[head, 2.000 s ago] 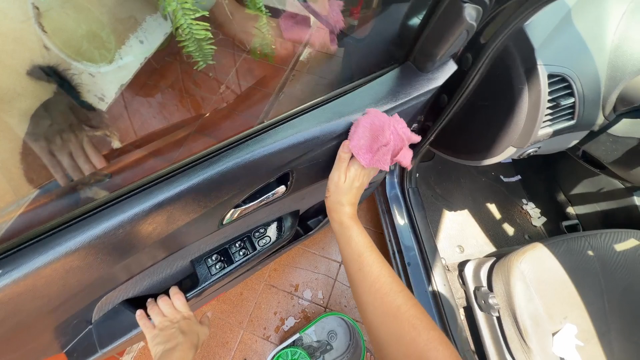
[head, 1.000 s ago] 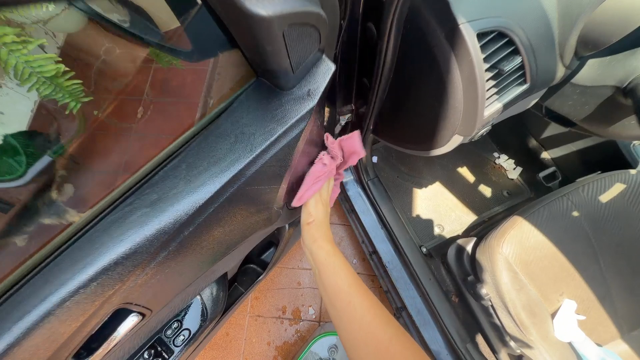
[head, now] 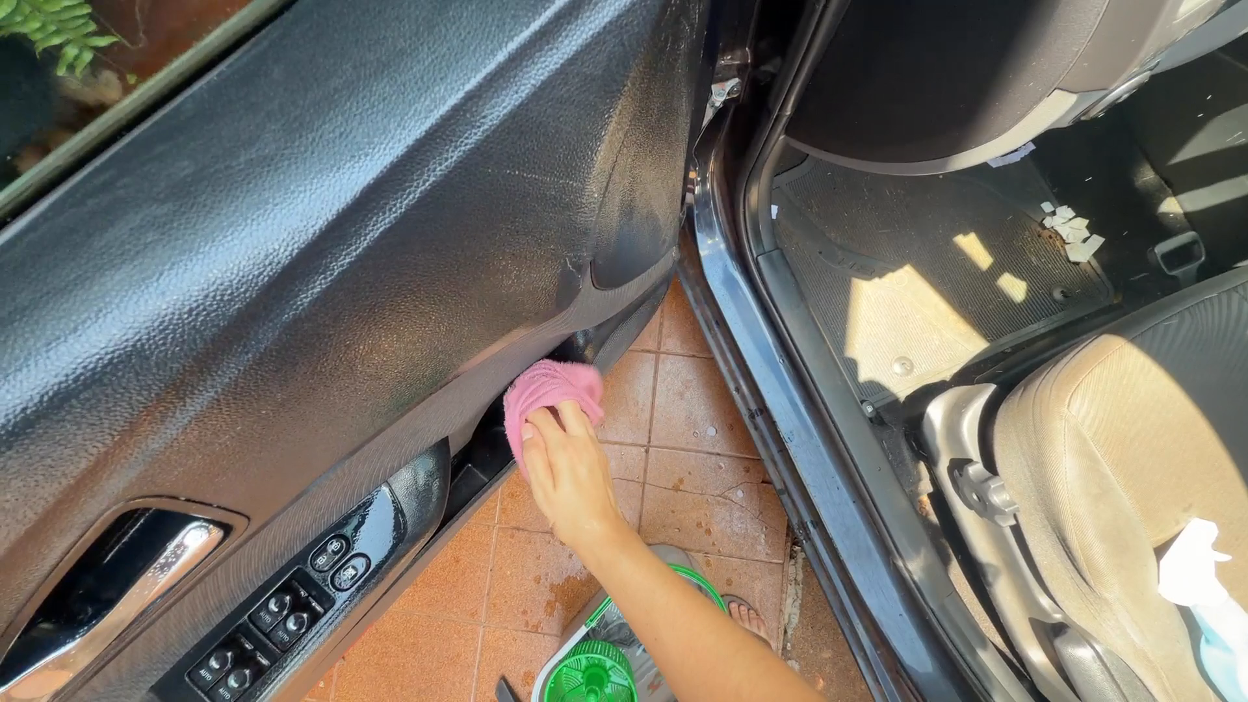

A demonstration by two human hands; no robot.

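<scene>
My right hand grips a pink cloth at the edge of the storage pocket low on the open car door. The cloth is bunched and its far part reaches the pocket's front end. Above it spreads the dark textured door panel. To the lower left of the hand are the window switches and the chrome inner door handle. My left hand is out of view.
A bucket with a green wringer basket stands on the orange floor tiles, near a foot. The door sill runs to the right. Beyond are a floor mat with white scraps, and a beige seat with a spray bottle's white top.
My right hand with the pink cloth has moved from the door's front edge, by the hinge side, down to the storage pocket. My left hand, earlier on the armrest, has left the view, which is now closer.
</scene>
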